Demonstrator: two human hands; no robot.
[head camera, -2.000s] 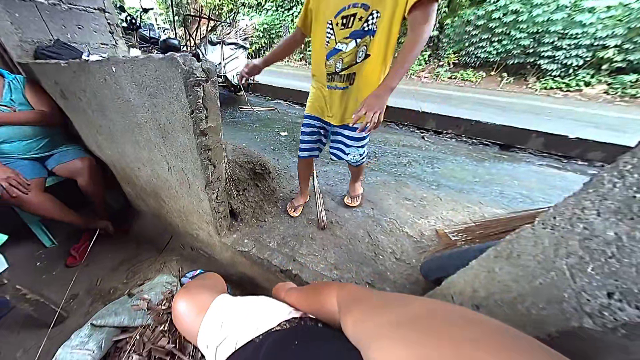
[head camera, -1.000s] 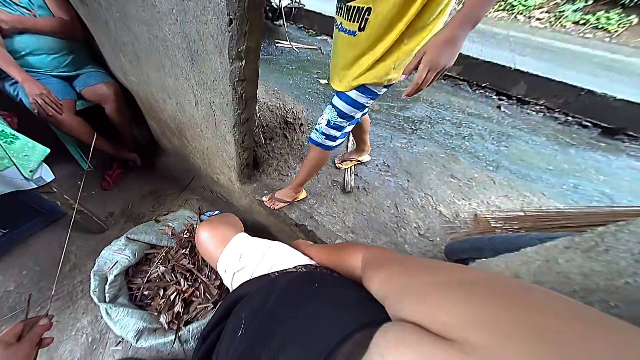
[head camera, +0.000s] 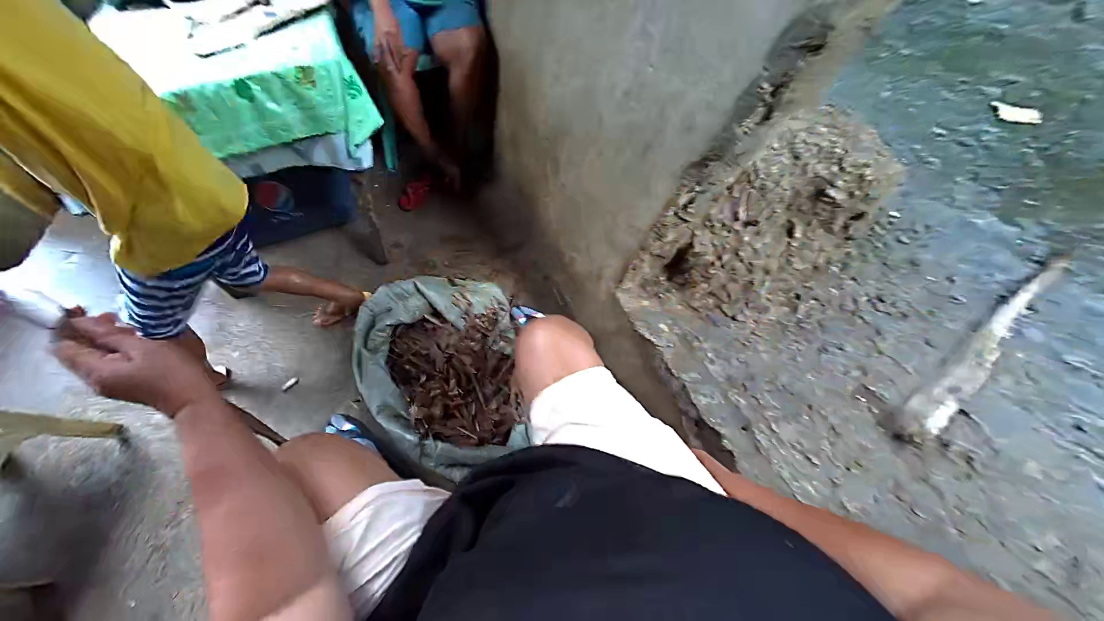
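Observation:
My left hand (head camera: 129, 362) is raised at the left with its fingers partly curled. A blurred pale streak lies by the fingertips, and whether the hand holds it cannot be told. Between my knees stands a grey-green woven sack (head camera: 377, 345) with its rim rolled down. Dry brown leaf or bark pieces (head camera: 453, 379) fill it. My right forearm (head camera: 828, 526) runs from the lower right toward my thigh, and the right hand is hidden behind the leg.
A person in a yellow shirt (head camera: 129, 147) stands at the left, one foot beside the sack. Behind are a table with a green cloth (head camera: 267, 108), a dark blue crate (head camera: 297, 203) and a seated person's legs (head camera: 414, 103). A concrete wall (head camera: 604, 112) and wet ground are at the right.
The person in yellow has moved from the paved ground beyond the wall to the left side, near the table. My left hand has come further into view. The view has swung left and down.

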